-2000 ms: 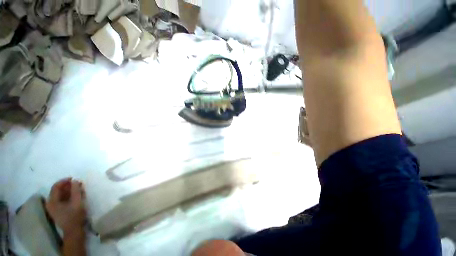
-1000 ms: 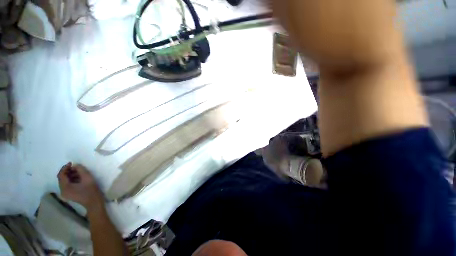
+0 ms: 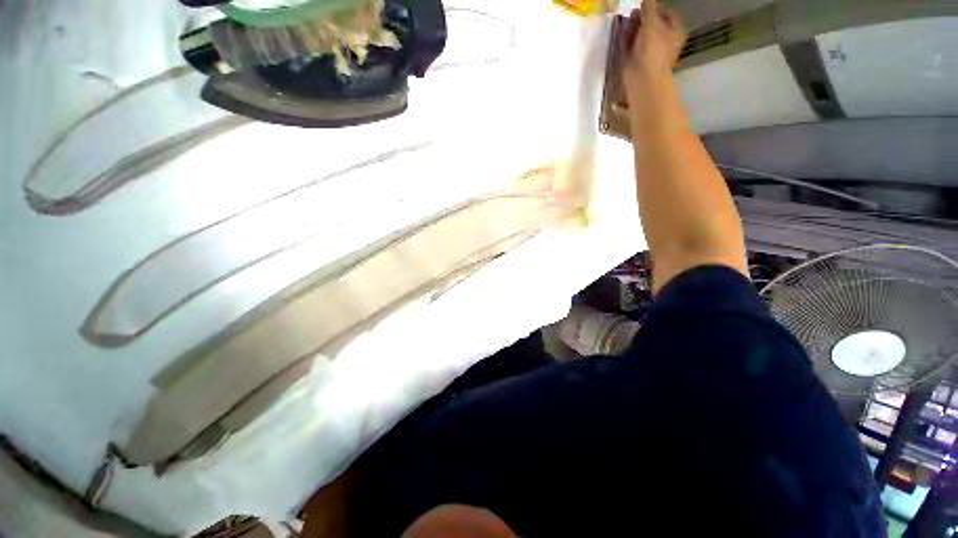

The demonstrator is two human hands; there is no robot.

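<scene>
A beige-grey curved strip [image 3: 336,286] lies slantwise on the white cloth [image 3: 504,315]. Above it lie two pale strips with dark outlines, one in the middle [image 3: 242,247] and one at upper left [image 3: 137,142]. The steam iron [image 3: 305,63], with a cloth-wrapped handle, stands at the top beside the upper pale strip; no hand is on it. My right hand [image 3: 653,40] is at the top, at the brown iron rest [image 3: 618,95] by the table edge; its fingers are small and blurred, so I cannot tell its grip. My left hand is not in view; only a bit of arm shows at the bottom.
A standing fan [image 3: 868,353] is at the right, beyond the table edge. A pale round container [image 3: 599,332] is below the edge near my body. Fabric edges show at the lower left corner [image 3: 63,494]. A yellow-brown scorched patch [image 3: 573,215] marks the cloth.
The view has swung right and nearer, so the iron and strips look larger. My right arm, earlier across the view, now shows with its hand at the rest. My left hand has left the picture.
</scene>
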